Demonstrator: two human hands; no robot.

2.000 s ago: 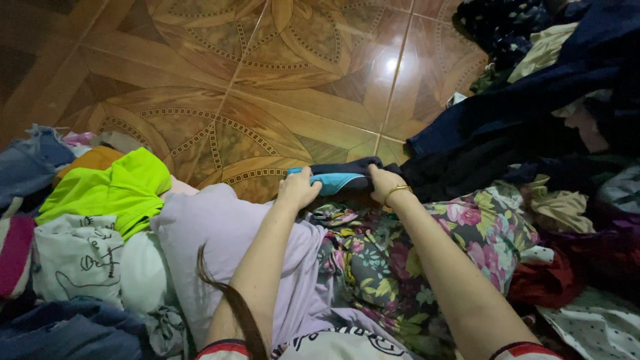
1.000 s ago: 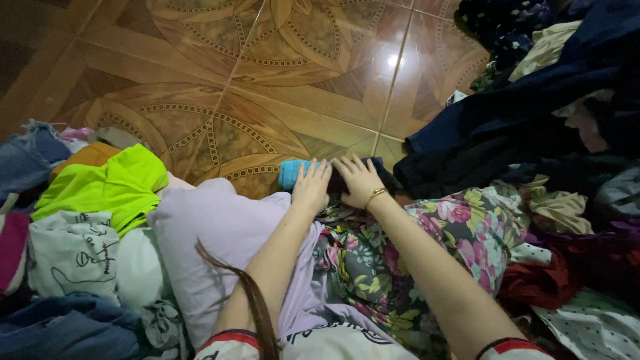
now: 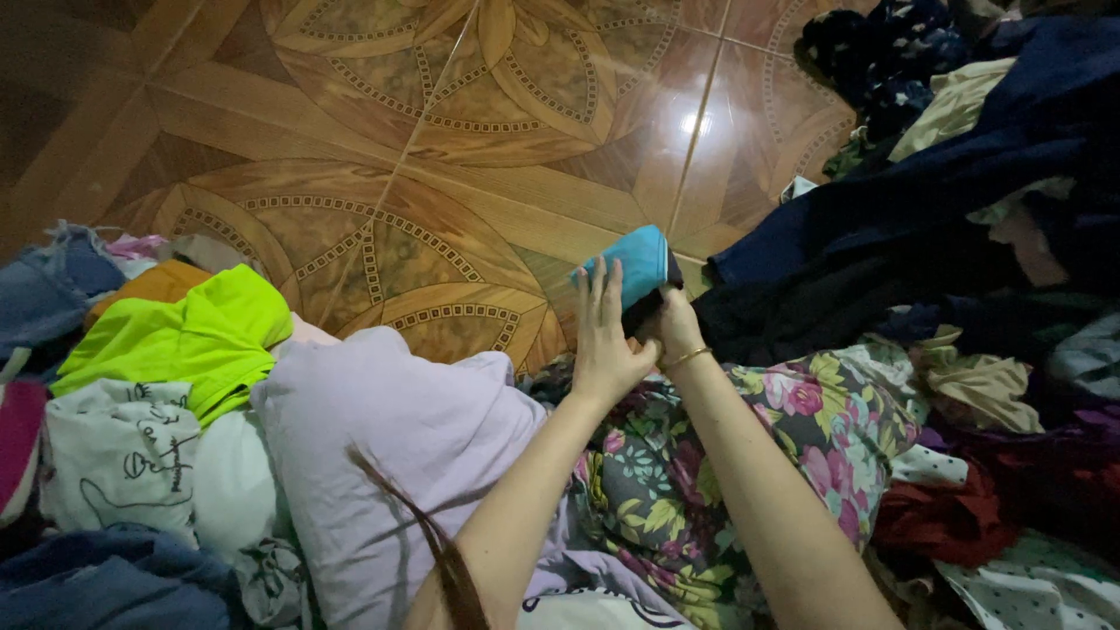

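Above the person's lap is a small rolled or folded cloth bundle (image 3: 643, 255), light blue on its outer face and dark at its right side and underneath. My left hand (image 3: 605, 332) lies against the blue face, its fingers extended and pressing on it. From the right, my right hand (image 3: 672, 325), with a gold bracelet at the wrist, grips the dark lower part; its fingers are largely hidden. Below the hands lie lavender fabric (image 3: 394, 420) and a floral-print cloth (image 3: 726, 490) over the lap.
Folded clothes lie at the left, among them a neon yellow garment (image 3: 201, 324), a white printed one (image 3: 114, 455) and blue denim (image 3: 105, 577). Loose dark garments (image 3: 919, 227) and a red cloth (image 3: 945, 516) are heaped at the right. Patterned floor tiles (image 3: 437, 175) stretch ahead.
The cloth was stretched low between both hands, then lay compact under them. It is now raised and tilted upright, with my right hand around its lower part and my left against its face.
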